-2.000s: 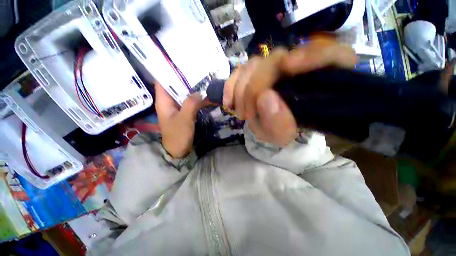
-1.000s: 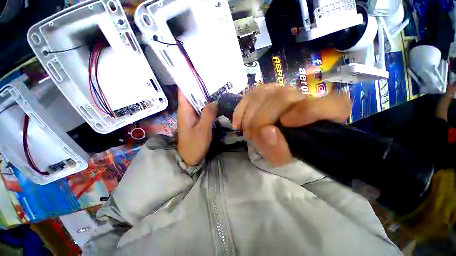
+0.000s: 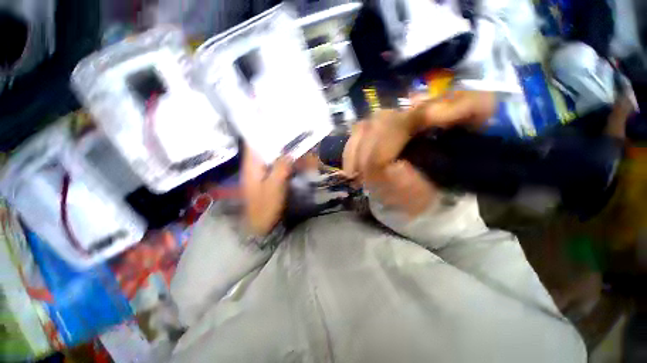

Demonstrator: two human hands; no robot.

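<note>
The frame is strongly blurred. A white housing shell (image 3: 273,92) lies in front of me, with a dark opening inside and a dark strip at its near end. My left hand (image 3: 264,188) is at its near end, thumb and fingers by the edge; the blur hides whether it grips it. My right hand (image 3: 386,156) is closed around a black electric screwdriver (image 3: 489,159). The driver's front end points left toward the near end of the shell; its tip cannot be made out.
Two more white shells with reddish wires lie to the left, a middle one (image 3: 191,127) and a far left one (image 3: 99,205). White camera parts (image 3: 426,28) stand at the back right. Another person's hand (image 3: 621,106) shows at the right edge.
The view has shifted and blurred. The driver's front end, which was at the shell's near end, now appears slightly away from it. My right hand still holds the driver.
</note>
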